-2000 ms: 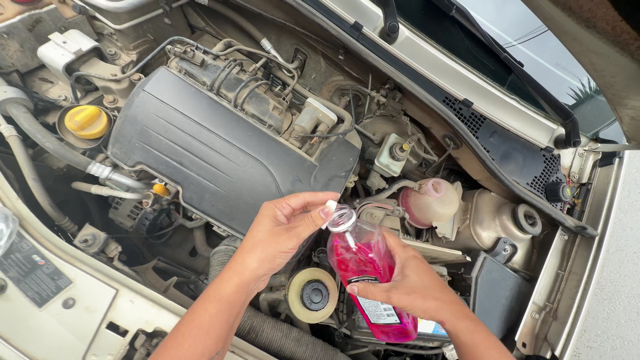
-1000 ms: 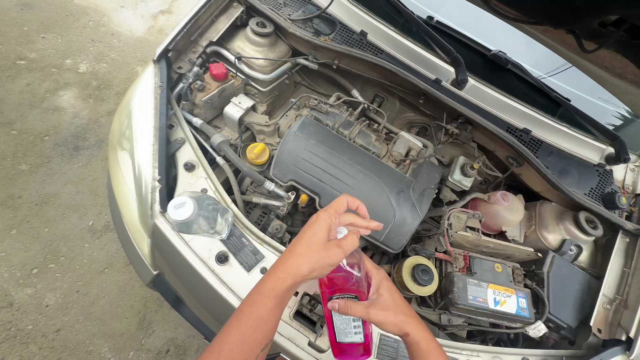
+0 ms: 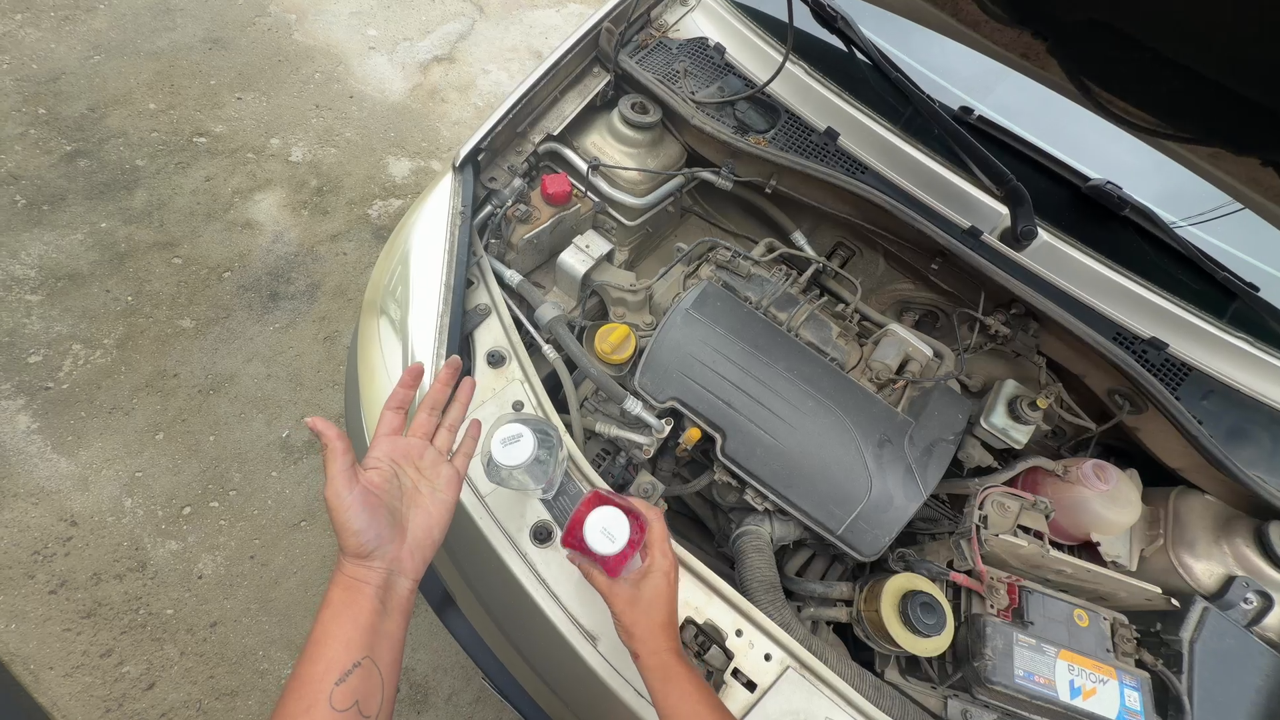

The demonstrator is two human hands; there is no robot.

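My right hand (image 3: 640,575) grips a bottle of pink-red liquid (image 3: 580,530) from its right side, over the car's front panel. The bottle is seen from above, with a white cap (image 3: 606,530) on it. Just left of it, a clear bottle (image 3: 543,462) with a white cap (image 3: 513,444) stands on the same panel. My left hand (image 3: 400,490) is spread with the palm up, left of the clear bottle, and holds nothing. Beyond the bottles is the engine with its black plastic cover (image 3: 790,410). The coolant expansion tank (image 3: 1085,500) has its neck uncapped.
A yellow oil filler cap (image 3: 615,343), a red cap (image 3: 556,189), a reservoir with a black cap (image 3: 905,614) and a car battery (image 3: 1050,660) sit in the engine bay. The raised hood (image 3: 1130,60) hangs at upper right. Concrete ground (image 3: 200,250) lies at left.
My left hand has come off the pink bottle's top and moved left, opening out. The pink bottle, in my right hand, is now beside the clear one. The view has shifted left.
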